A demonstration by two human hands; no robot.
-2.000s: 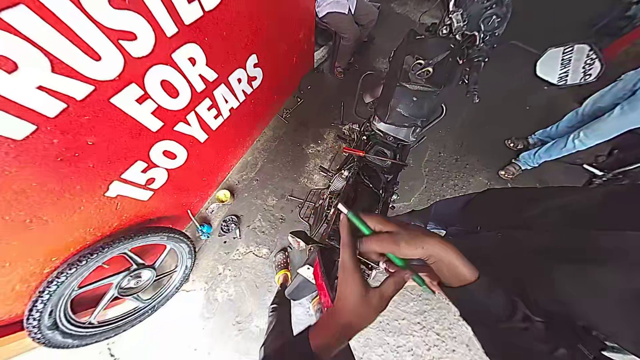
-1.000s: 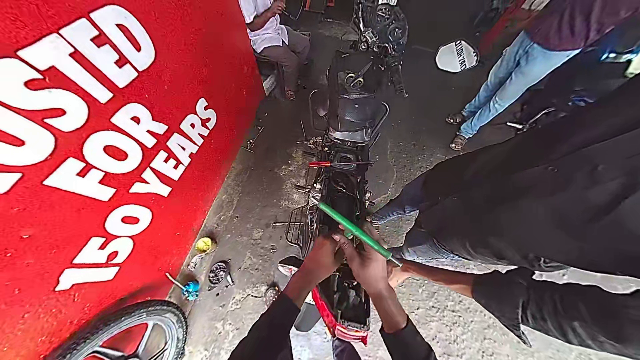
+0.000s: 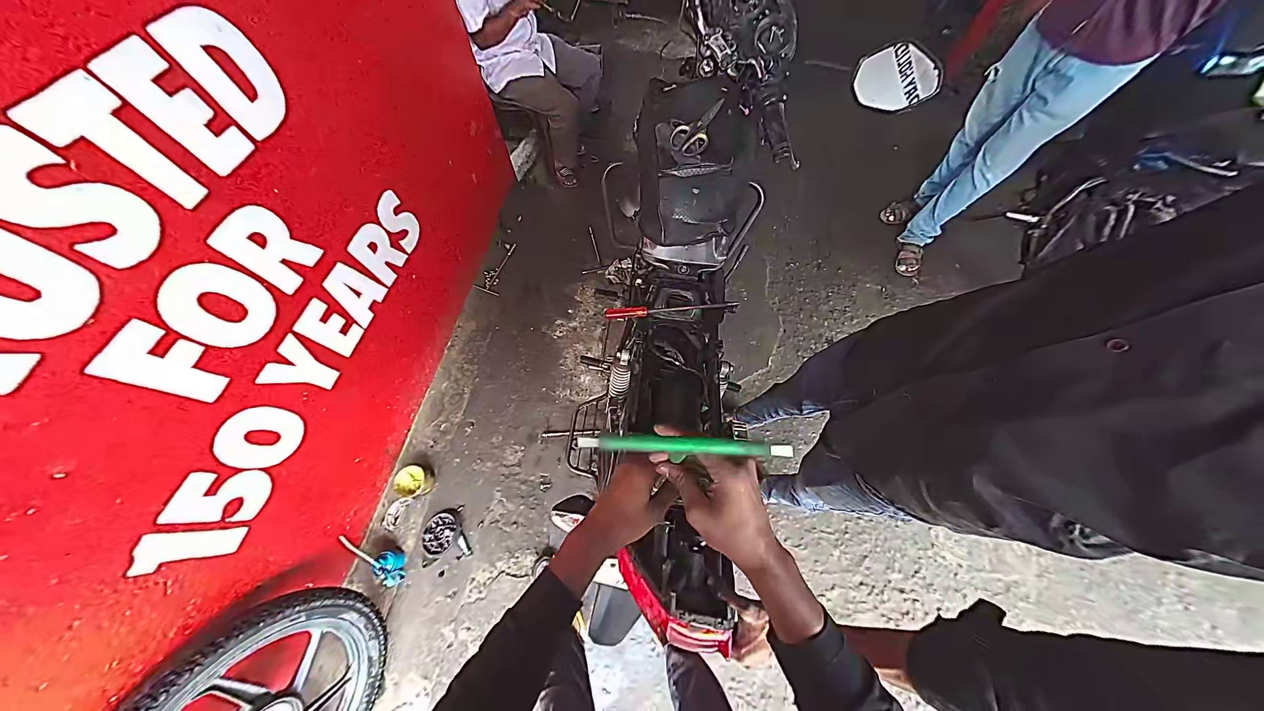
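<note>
A green rod with whitish ends lies crosswise over the opened rear of a motorcycle, held between both hands. My left hand has its fingers at the middle of the rod, from the left. My right hand grips the rod beside it, and the fingers of both hands meet. Farther up, a red-handled screwdriver rests across the bare frame. A pair of scissors lies on the black motorcycle seat.
A wheel with a tire leans at the red painted wall. On the floor are a yellow container, a dark bowl of small parts and a blue object. A person in black stands close at right; others are farther off.
The green rod has turned from slanting to nearly level across the motorcycle. The hands, apart in pose two seconds ago, have come together at its middle. The view has shifted.
</note>
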